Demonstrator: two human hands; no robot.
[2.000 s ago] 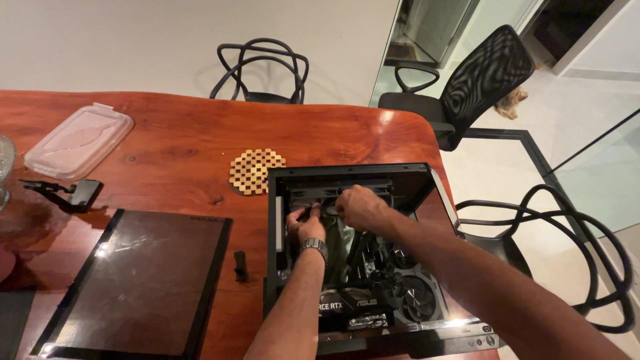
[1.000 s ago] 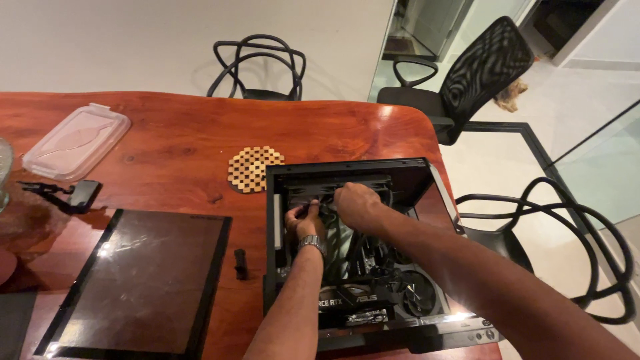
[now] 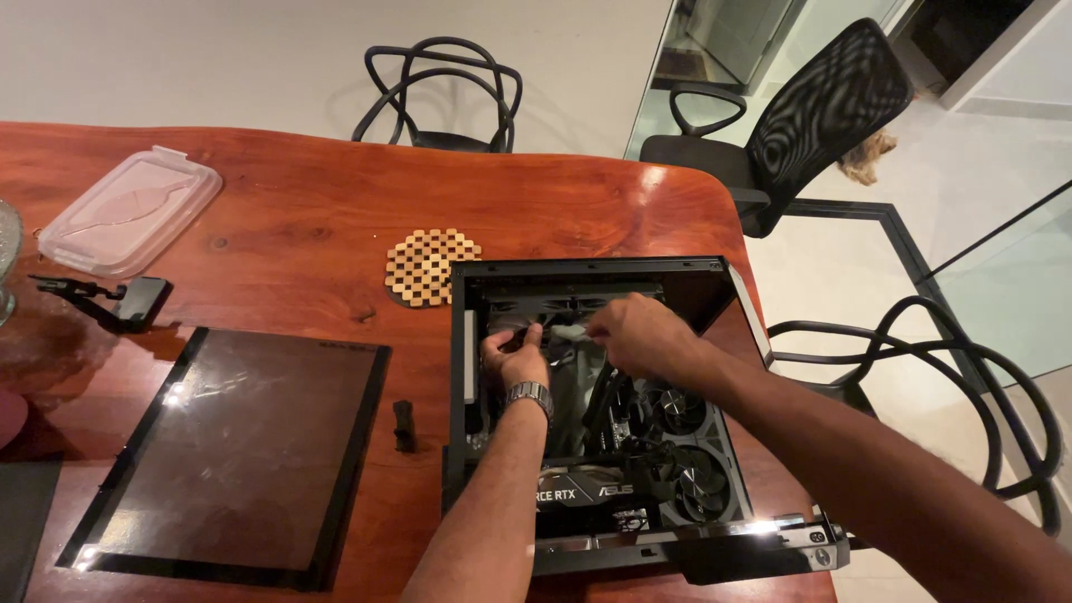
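Note:
An open black computer case (image 3: 588, 266) lies on the wooden table, with both of my hands inside its upper part. My left hand (image 3: 517, 356), with a metal watch (image 3: 530, 396) at the wrist, has thumb and fingers by the fan and radiator unit (image 3: 574, 301); its grip cannot be made out. Beside it, the fingertips of my right hand (image 3: 632, 335) pinch a greyish cloth (image 3: 572, 381) that hangs down into the case. Below are an ASUS graphics card (image 3: 586, 492), dark tubes and two case fans, the lower one (image 3: 697, 483) near the front edge.
A tinted glass side panel (image 3: 243, 452) lies to the left, a small black piece (image 3: 404, 425) beside it. Farther off are a checkered wooden trivet (image 3: 431, 268), a plastic lid (image 3: 130, 209) and a black clamp-like holder (image 3: 138, 301). Chairs (image 3: 825, 126) stand around the table.
My right hand has shifted slightly right, away from my left hand, and more of the cloth shows between them. The case has stayed in place.

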